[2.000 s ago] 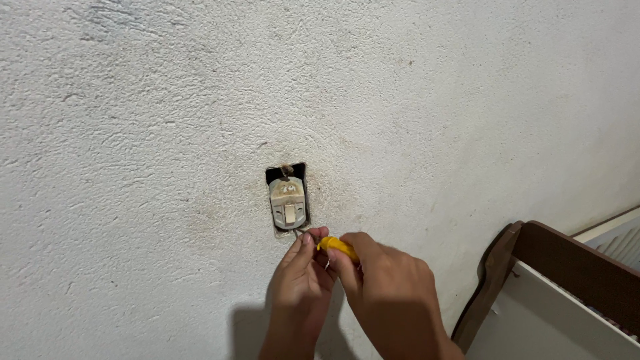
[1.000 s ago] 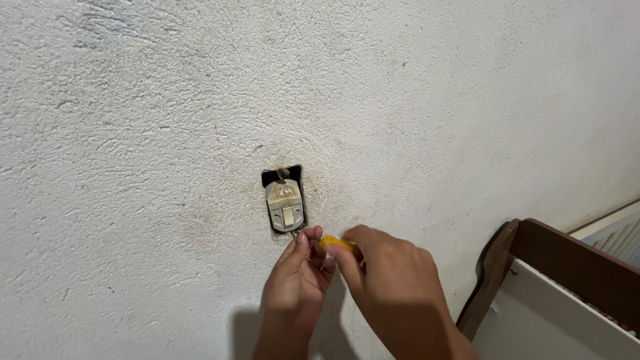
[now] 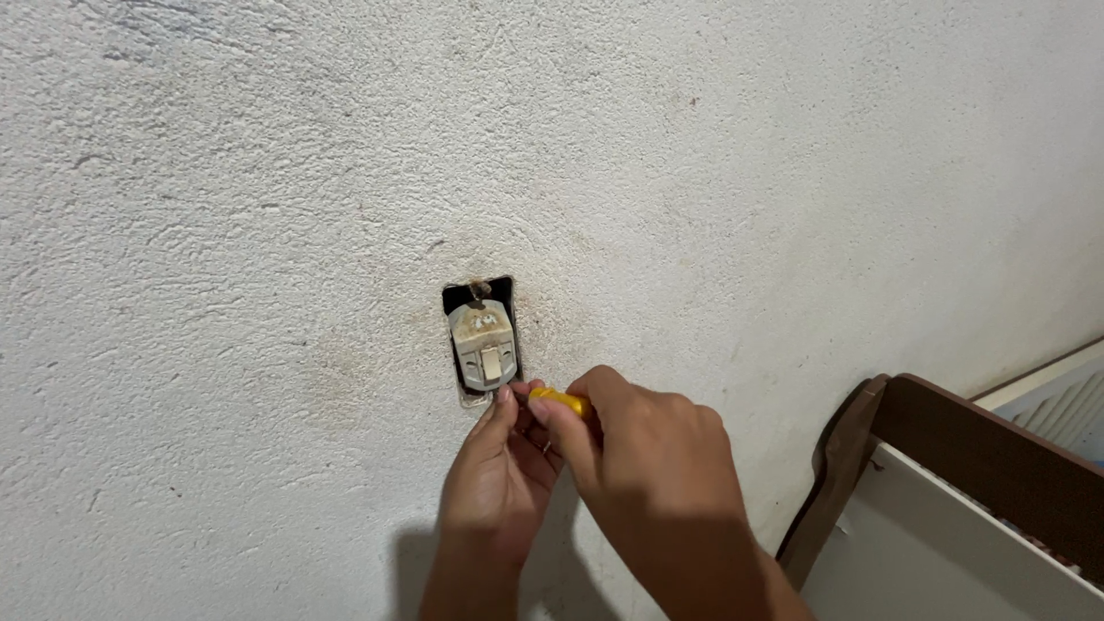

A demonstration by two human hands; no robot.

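A worn, stained light switch module (image 3: 485, 347) sits slightly tilted in a rectangular wall box opening (image 3: 457, 296), with no cover plate over it. My right hand (image 3: 651, 448) grips a yellow handle (image 3: 561, 402), which looks like a screwdriver's; its tip is hidden by my fingers. Just below the switch, my left hand (image 3: 504, 474) has its thumb and fingertips pinched together near the tool's front end. Whatever the left fingertips pinch is too small and covered to make out.
Rough white plaster wall (image 3: 259, 259) surrounds the opening, with brownish smudges near it. At the lower right stands a piece of furniture with a dark brown wooden frame (image 3: 975, 457) and a pale panel (image 3: 931, 543). Behind it is a white slatted object (image 3: 1065, 405).
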